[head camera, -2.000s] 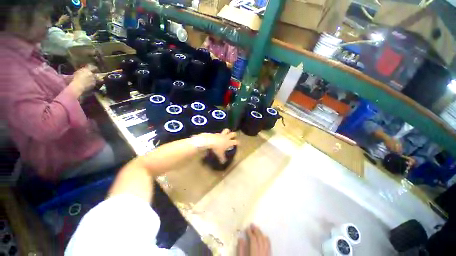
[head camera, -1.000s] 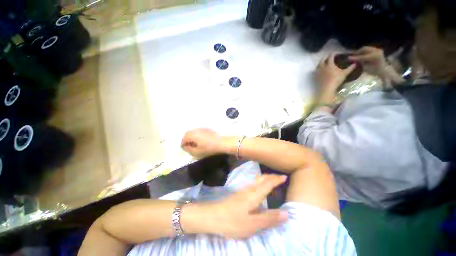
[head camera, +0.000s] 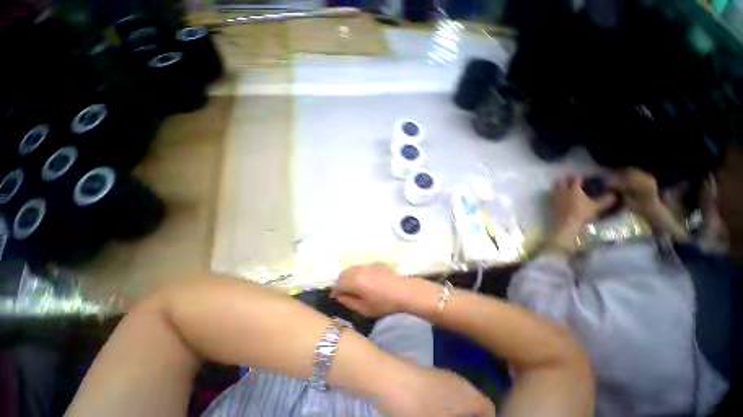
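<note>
Several short white cylinders with dark disc tops (head camera: 423, 182) stand in a row on the whitish sheet beyond my hands. My right hand (head camera: 371, 289) is at the table's front edge, fingers curled down; whether it holds anything is hidden. My left hand (head camera: 440, 395) is low over my lap at the bottom edge, blurred and partly cut off, with its back showing; its fingers are unclear. My forearms cross. Black cylinders with white-rimmed tops (head camera: 95, 186) stand grouped at the left, away from both hands.
A white block with blue markings and a cable (head camera: 468, 213) lies right of the row. Black cylinders (head camera: 478, 84) stand behind it. At right a person in grey holds a dark item (head camera: 594, 186), beside a large dark pile. The table (head camera: 254, 191) has a taped front edge.
The view has turned right and downward. My left hand has left the black cylinder it was on and come back over my lap. My right hand's fingers were spread at first and are now curled.
</note>
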